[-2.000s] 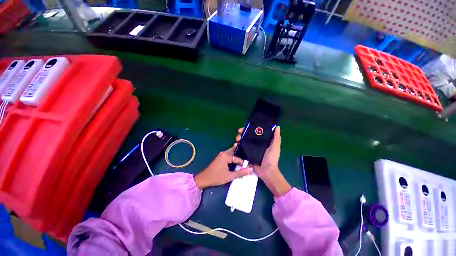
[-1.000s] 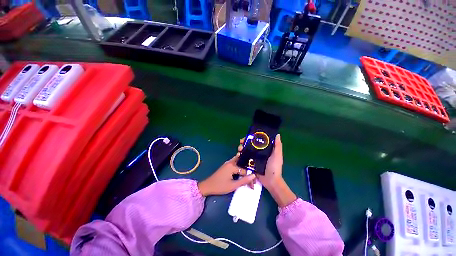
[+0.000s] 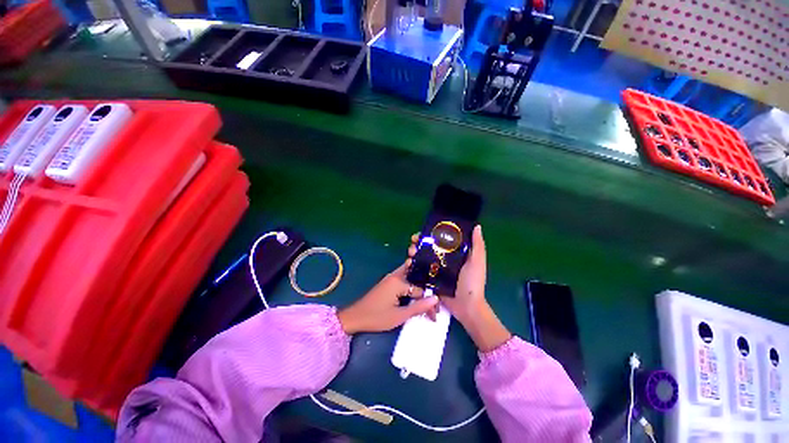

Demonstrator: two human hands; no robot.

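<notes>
A black test phone (image 3: 447, 247) is held up at the middle, its screen showing a yellow charging ring. My right hand (image 3: 471, 281) is around its right side and lower end. My left hand (image 3: 385, 301) is at its lower left, pinching a white plug (image 3: 428, 296) at the phone's bottom end. A white power bank (image 3: 422, 344) hangs or lies just below the plug; whether it touches the mat I cannot tell. A thin white cable (image 3: 415, 422) loops near my body. A second test phone (image 3: 554, 324) lies dark to the right.
Stacked red trays (image 3: 130, 260) stand left with white power banks. A dark charging unit (image 3: 251, 277) and tape roll (image 3: 316, 272) lie left. A white tray (image 3: 731, 298) and purple round item (image 3: 661, 389) are right. A black tray (image 3: 259, 78), blue box (image 3: 411, 65) and black stand (image 3: 510, 65) are behind.
The charging ring on the phone screen has appeared, replacing a small round icon. Both hands keep their hold on the phone and plug. The whole view has shifted slightly.
</notes>
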